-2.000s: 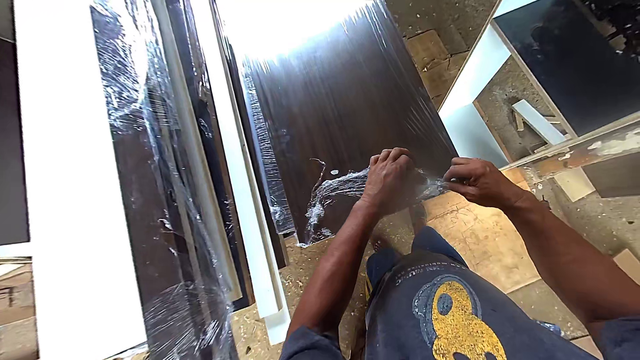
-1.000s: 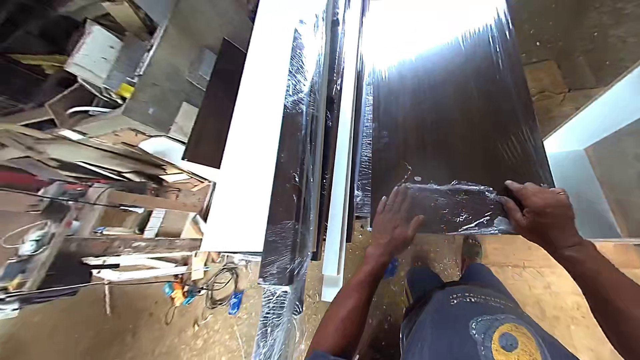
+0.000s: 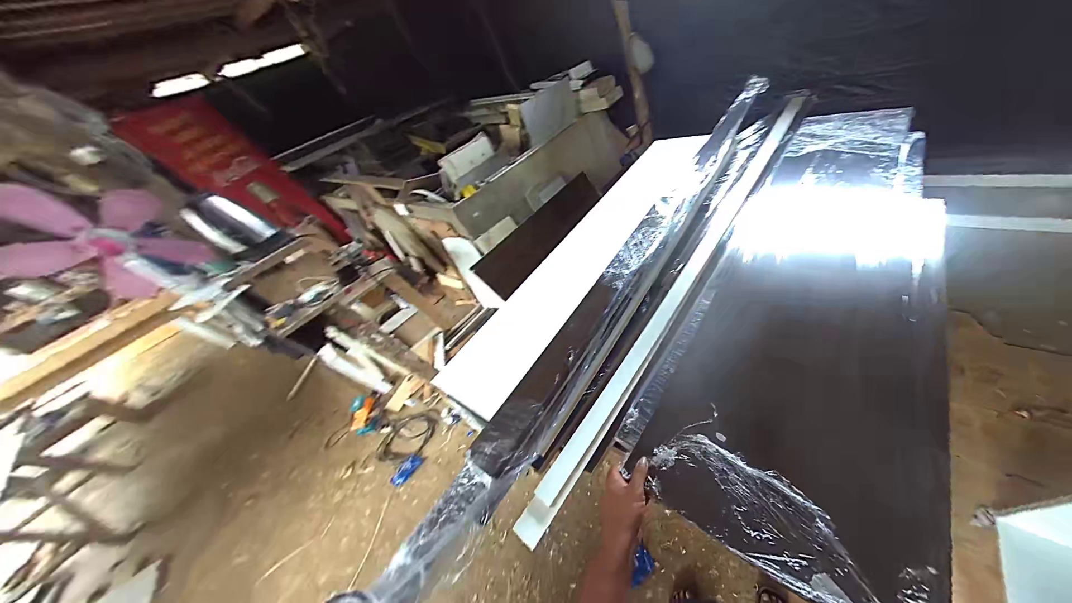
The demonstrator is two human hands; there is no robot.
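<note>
My left hand (image 3: 624, 502) is at the near left corner of a dark wood-grain panel (image 3: 804, 385), its thumb up against the panel's edge. How firmly it grips is hard to see. Clear plastic stretch film (image 3: 754, 494) lies bunched and wrinkled over the panel's near end. To the left of the panel run long white strips (image 3: 662, 335) and narrower dark boards wrapped in film (image 3: 586, 352), and a wide white board (image 3: 569, 276) lies beyond them. A tail of film (image 3: 444, 519) hangs off their near end. My right hand is out of view.
Coiled cable (image 3: 408, 435), an orange and blue tool (image 3: 363, 414) and wood offcuts (image 3: 356, 364) lie on the floor at left. A pink-bladed fan (image 3: 105, 243) stands at far left. Behind is a large bin (image 3: 544, 176) of scrap. A white panel edge (image 3: 1038, 544) shows at lower right.
Both hands were on the film at the panel's near end; now the left is at its left corner and the right has left the view. The view has swung left and up.
</note>
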